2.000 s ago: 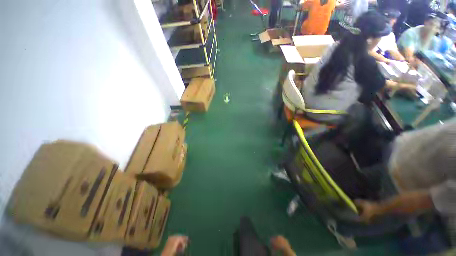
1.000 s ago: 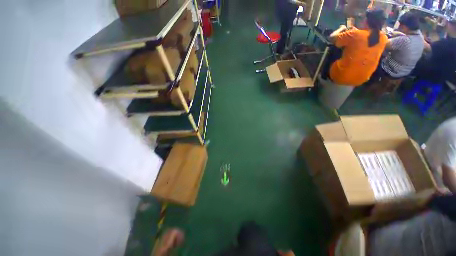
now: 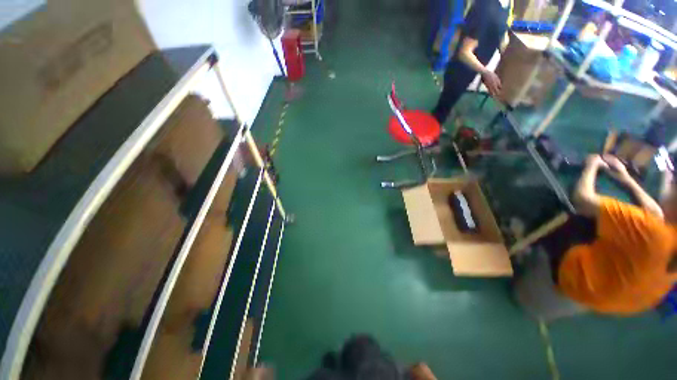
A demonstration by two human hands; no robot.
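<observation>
My left hand point(image 3: 256, 372) is a small blurred patch at the bottom edge, cut off. My right hand point(image 3: 422, 372) is also cut off at the bottom edge, and I cannot tell if either holds anything. A dark rounded shape point(image 3: 362, 358) lies between them, probably my shoe or leg. Ahead on the right, an open brown carton point(image 3: 482, 256) stands on the green floor with its flaps out and a dark and white item inside. A chair with a round red seat point(image 3: 414, 128) stands just behind it.
A shelf rack point(image 3: 178, 273) with cartons runs close along the left. A person in orange point(image 3: 620, 256) sits at the right, and a person in dark clothes point(image 3: 479, 44) stands behind the chair. A red box point(image 3: 292, 56) stands far left. The green floor aisle point(image 3: 334, 223) runs between.
I have moved forward along the aisle. The rack is now beside me, the open carton and red chair are nearer, and the carton of white boxes has left the view.
</observation>
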